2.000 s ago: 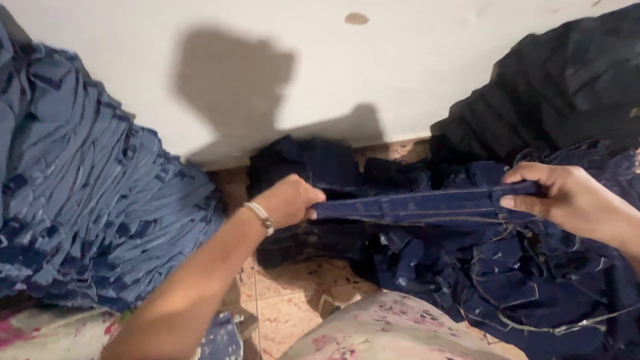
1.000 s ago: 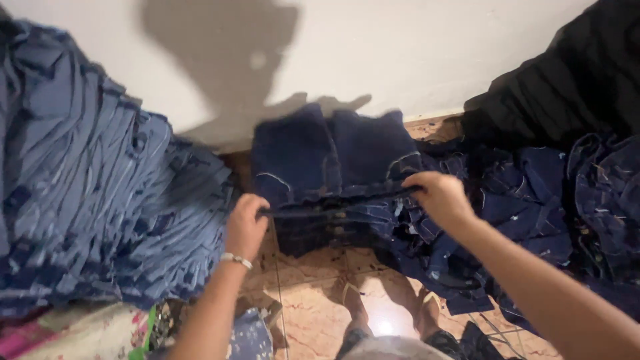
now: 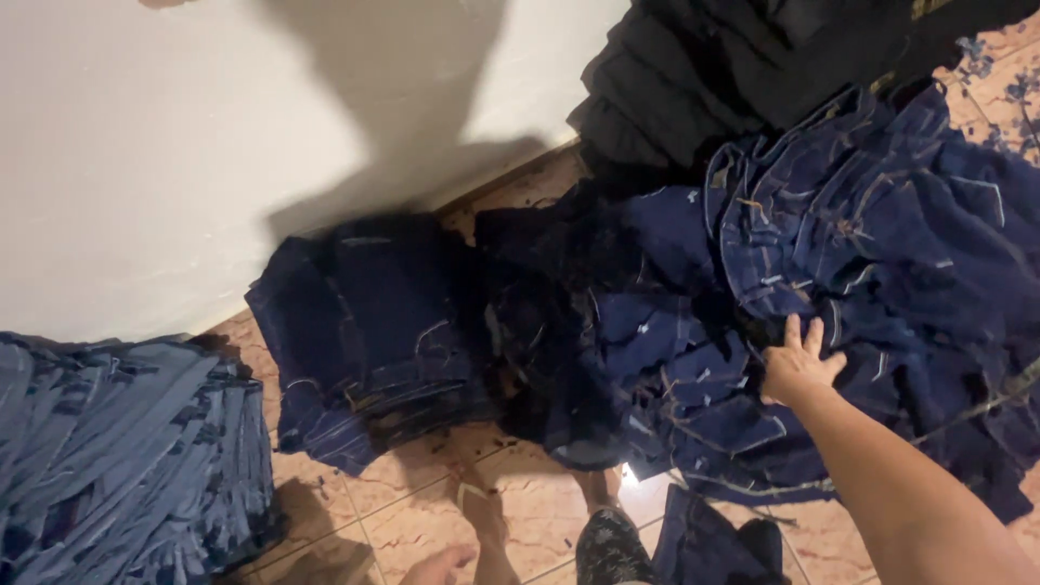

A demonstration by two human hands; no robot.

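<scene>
My right hand (image 3: 800, 361), fingers spread, reaches onto a loose heap of dark blue denim garments (image 3: 918, 244) at the right; whether it touches the cloth is hard to tell. Low in the view, my left hand (image 3: 439, 566) shows only in part, above the tiled floor and beside a foot, with no cloth seen in it. Left of the heap, a flatter stack of dark denim garments (image 3: 382, 317) lies against the wall, with pale stitching on its pieces.
A tall pile of lighter blue denim (image 3: 138, 455) stands at the left, black garments (image 3: 691, 89) at the upper right. The white wall (image 3: 162, 179) runs behind. Feet in flip-flops are on the tiled floor (image 3: 422, 508), which has scattered scraps.
Both hands have let go of the dark denim garment they held stretched between them. My right hand has moved right to the heap, my left hand down towards the feet. The view has shifted right.
</scene>
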